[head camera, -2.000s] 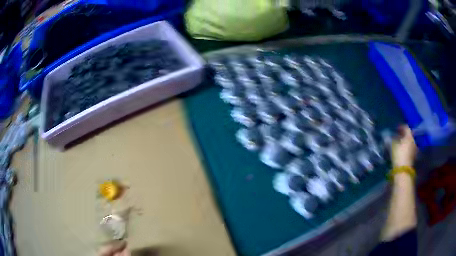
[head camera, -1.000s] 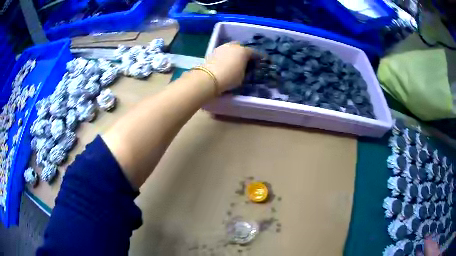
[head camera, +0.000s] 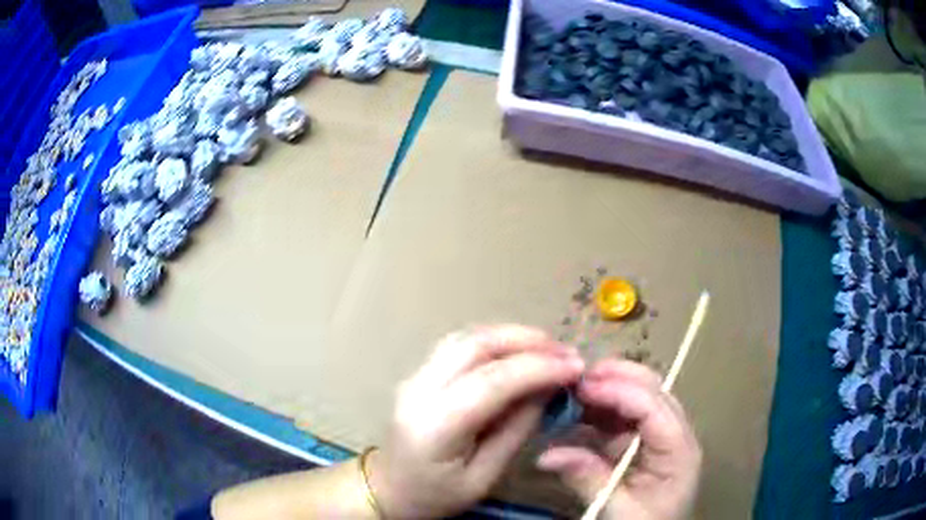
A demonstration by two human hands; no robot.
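Observation:
My left hand [head camera: 472,411] and my right hand [head camera: 635,437] meet over the cardboard at the lower middle. A dark cap part [head camera: 561,408] is pinched between their fingertips, partly hidden by the fingers. A thin pale wooden stick [head camera: 690,340] lies across my right hand, its tip pointing up and right. The orange cup [head camera: 616,298] stands just beyond the hands, with small wet spots around it. The clear dish does not show.
A pale tub [head camera: 650,157] of dark cap parts stands at the back. White ruffled parts [head camera: 168,178] lie piled at left beside a blue tray [head camera: 66,274]. Joined pieces [head camera: 863,391] stand in rows at right. A yellow-green cloth [head camera: 873,132] lies behind them.
My left hand has left the tub and come to the lower middle. My right hand has moved from the joined pieces to meet it. A dark part and the stick now show in the hands.

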